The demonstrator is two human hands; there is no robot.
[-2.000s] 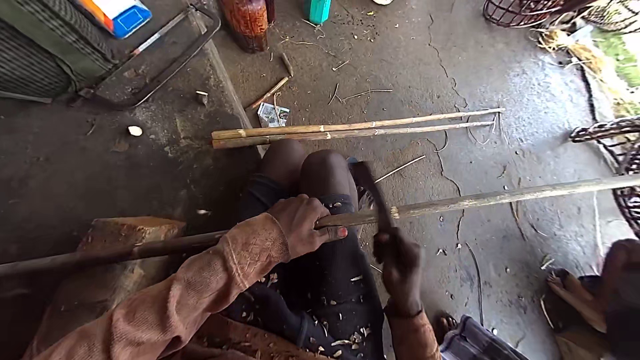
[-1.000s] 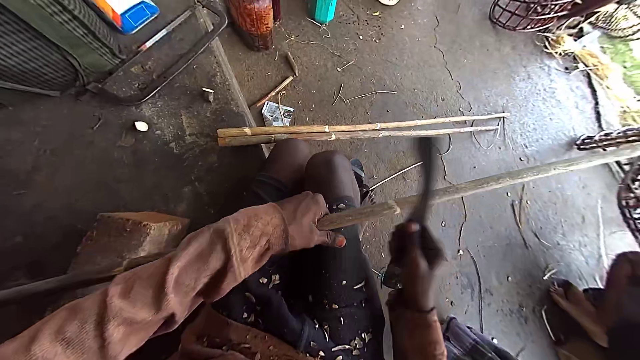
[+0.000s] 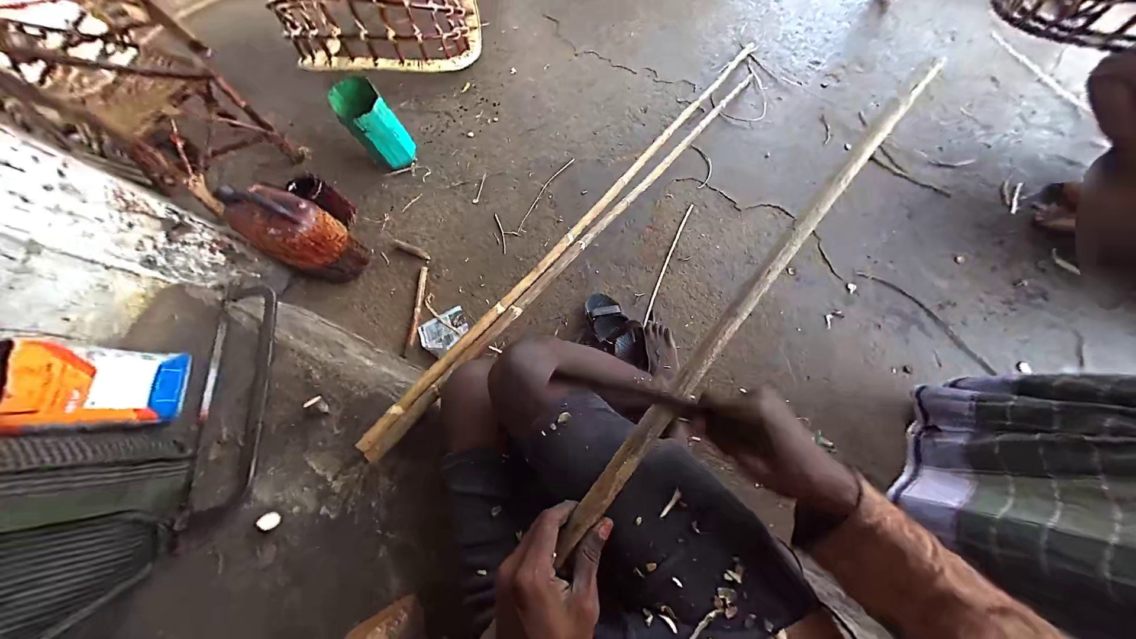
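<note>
My left hand [image 3: 550, 577] grips the near end of a long wooden pole [image 3: 781, 253], which slants over my thighs up to the right. My right hand [image 3: 777, 444] is shut on the handle of a long dark blade [image 3: 612, 382], blurred, that crosses the pole just above my lap. The handle itself is mostly hidden in my fist. Pale wood shavings [image 3: 728, 595] are scattered on my dark shorts. Two thinner peeled poles [image 3: 568, 244] lie side by side on the floor past my knees, their near ends close to my left knee.
A bow saw frame [image 3: 262, 390] and an orange, white and blue packet [image 3: 98, 386] are at the left. Beyond stand a green container [image 3: 373, 124], a reddish-brown container [image 3: 288, 231] and wicker work [image 3: 382, 31]. Checked cloth [image 3: 1029, 470] lies at right, below another person's foot [image 3: 1056, 209].
The view has turned strongly. My left hand, earlier partway along the pole, is now at its near end. The blade, raised a second ago, now lies across the pole.
</note>
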